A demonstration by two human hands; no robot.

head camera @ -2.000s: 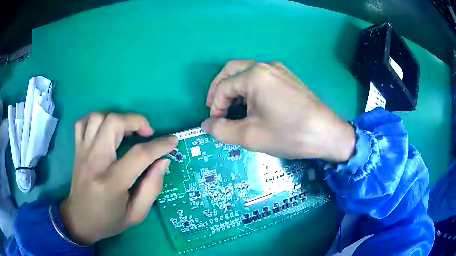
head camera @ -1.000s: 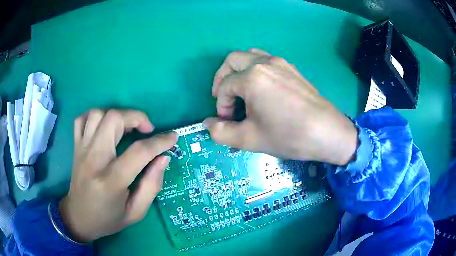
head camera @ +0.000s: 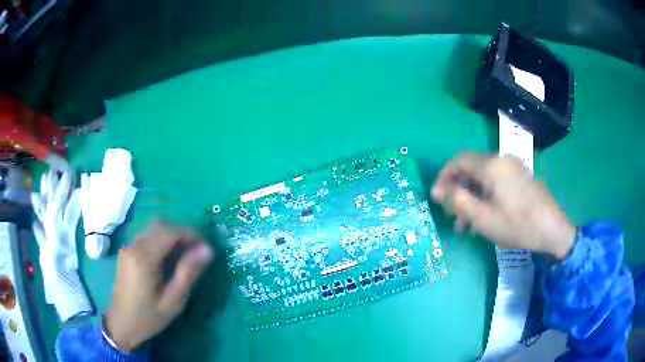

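A green circuit board [head camera: 329, 237] lies on the green mat, its flatter side with small chips and solder points facing up. A white label strip [head camera: 263, 192] lies along its far left edge. My left hand [head camera: 161, 265] hovers blurred just left of the board, fingers curled, touching nothing visible. My right hand [head camera: 488, 194] is off the board's right side, blurred, over the long white label ribbon [head camera: 515, 283]. Whether its fingertips hold anything cannot be told.
A black label holder box [head camera: 537, 92] with a white roll inside stands at the back right. White gloves [head camera: 60, 237] and a tied white bundle [head camera: 109, 198] lie at left. A red-wrapped part [head camera: 28, 131] and a control box [head camera: 15, 297] are at the left edge.
Both hands have come off the board's far edge, the left to the left and the right to the right. The label strip and whole board are uncovered. The camera view has shifted.
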